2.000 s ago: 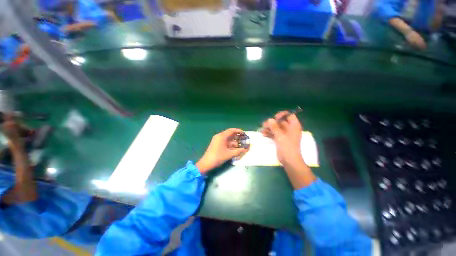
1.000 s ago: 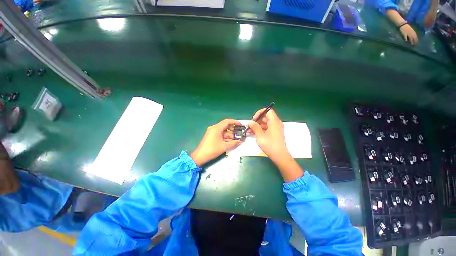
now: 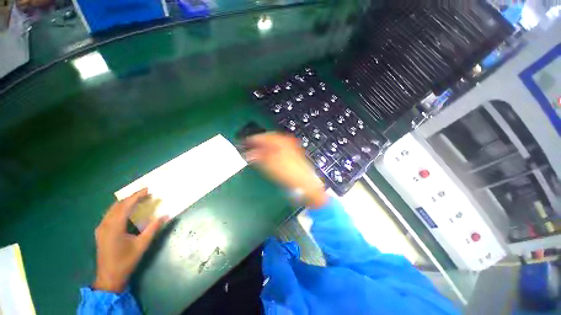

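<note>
The white label sheet (image 3: 190,175) lies slanted on the green bench, with a yellowish patch at its left end. My left hand (image 3: 120,237) is at that end, thumb and fingers apart, with no module visible in it. My right hand (image 3: 286,163) is blurred, between the sheet's right end and the tray; whether it holds a tool or a module cannot be told. A black flat rectangle (image 3: 251,130) is partly hidden behind its fingers. The black blister tray (image 3: 341,141) holds rows of small modules with silver details; the right hand overlaps its near left edge.
A tall ribbed pile of black trays (image 3: 418,49) stands beyond the open tray. A grey-white machine (image 3: 449,203) with red buttons is at the right. A second white sheet (image 3: 15,283) is cut off at the lower left. A blue bin (image 3: 120,12) is across the bench.
The view has swung right, bringing the machine and tray pile in. My hands have moved apart: the right toward the tray, the left onto the sheet's end. The module and tool are no longer visible in them.
</note>
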